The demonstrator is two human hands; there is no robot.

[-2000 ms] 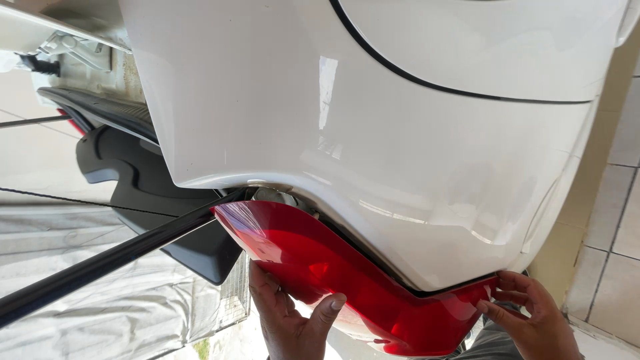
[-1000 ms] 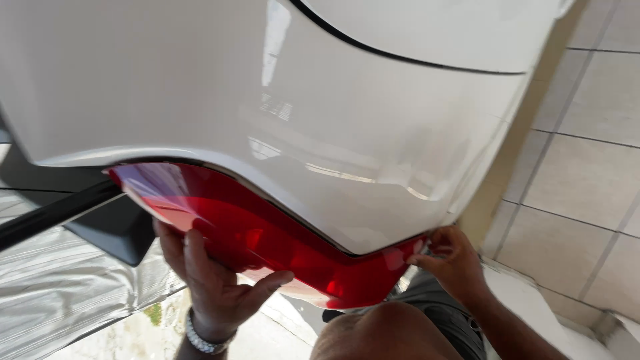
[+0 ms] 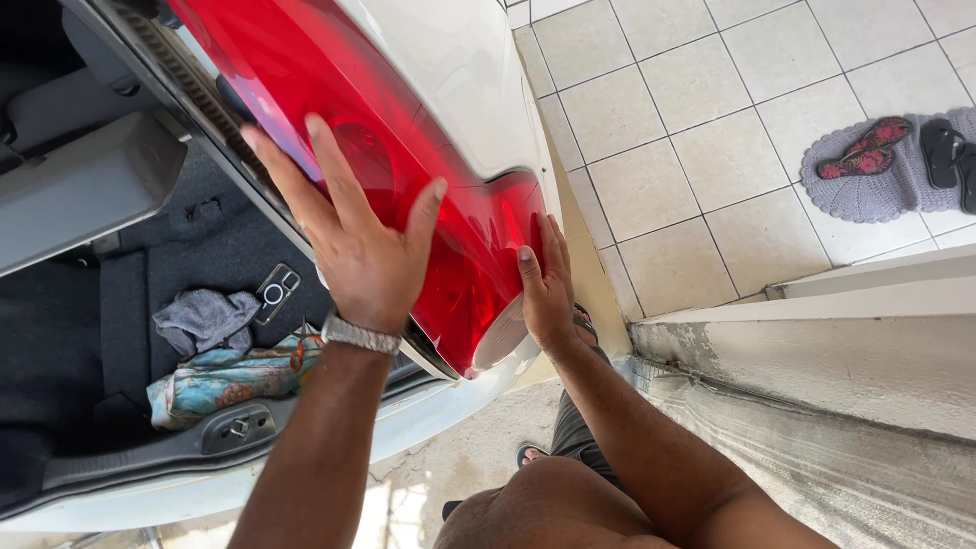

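A long red tail light point(image 3: 457, 206) lies against the white rear body panel point(image 3: 450, 69) of a car. My left hand point(image 3: 366, 229), with a light watch or bracelet on its wrist, rests on or just over the lens, fingers spread. My right hand point(image 3: 547, 282) is flat against the outer side of the light, near its lower end. Neither hand grips anything. A narrow dark gap shows along the lower inner edge of the light, beside the trunk opening.
In the dark trunk lie a grey cloth point(image 3: 206, 316), a clear phone case or phone point(image 3: 277, 293), a patterned cloth bag point(image 3: 229, 377) and orange-handled scissors point(image 3: 297, 354). To the right are floor tiles point(image 3: 671, 168), a crocheted mat point(image 3: 846, 198) with sandals, and a low wall point(image 3: 801, 358).
The view has swung strongly, now showing the trunk interior and tiled floor. My hands have gone from holding the light's edges to lying over its face and outer side.
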